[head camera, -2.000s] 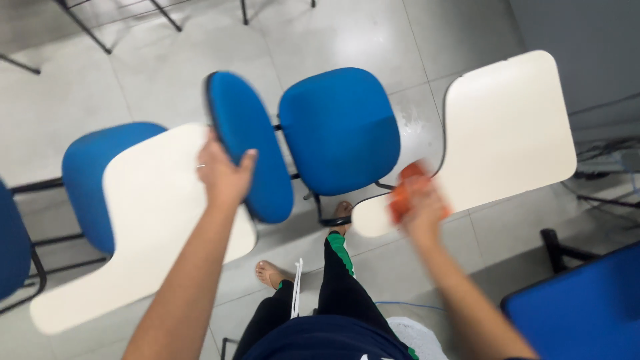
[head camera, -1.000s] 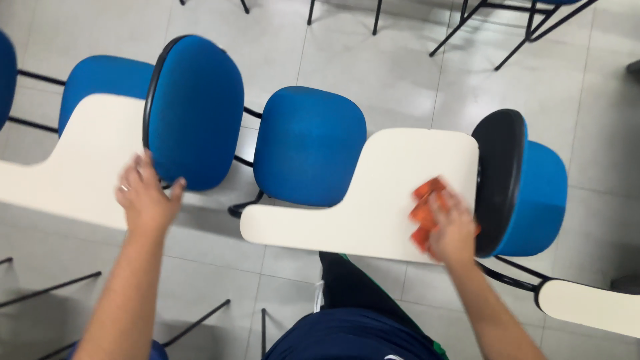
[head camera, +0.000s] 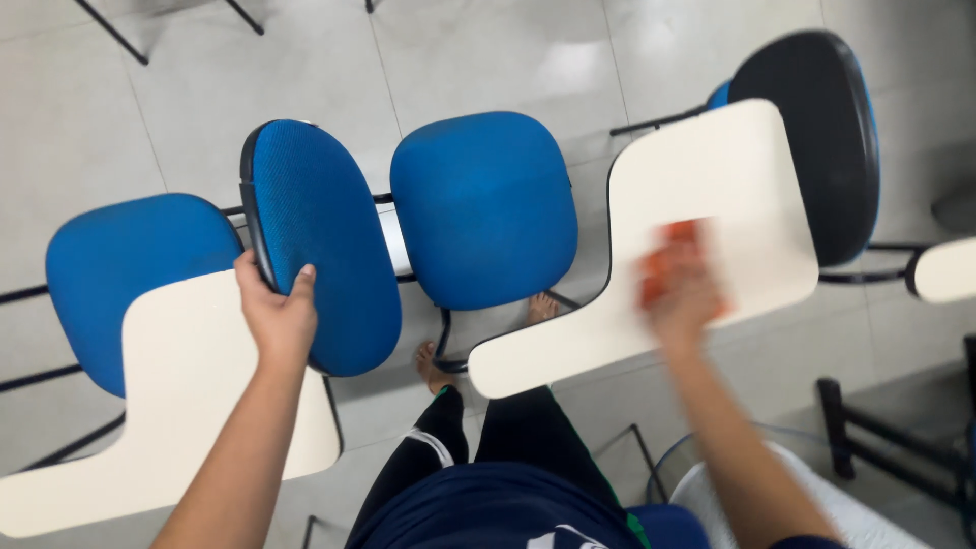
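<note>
My left hand (head camera: 278, 309) grips the lower left edge of a blue padded chair backrest (head camera: 324, 244), thumb on the front fabric and fingers around the black rim. My right hand (head camera: 680, 301), blurred, holds an orange cloth (head camera: 682, 244) against the white writing tablet (head camera: 701, 175) of the same chair. Between the two hands lies that chair's blue seat (head camera: 484, 210). Parts of the cloth stick out beyond the fingers on both sides.
At the left is another blue seat (head camera: 137, 259) with its white tablet (head camera: 183, 396). A black-backed backrest (head camera: 816, 145) stands at the right, beside a further white tablet (head camera: 949, 271). Black metal legs (head camera: 892, 435) are at the lower right. My bare feet are on the tiled floor (head camera: 488, 46).
My left hand has closed on the backrest edge, where one second ago its fingers were spread near it. The orange cloth remains in my right hand over a white tablet. The view has shifted.
</note>
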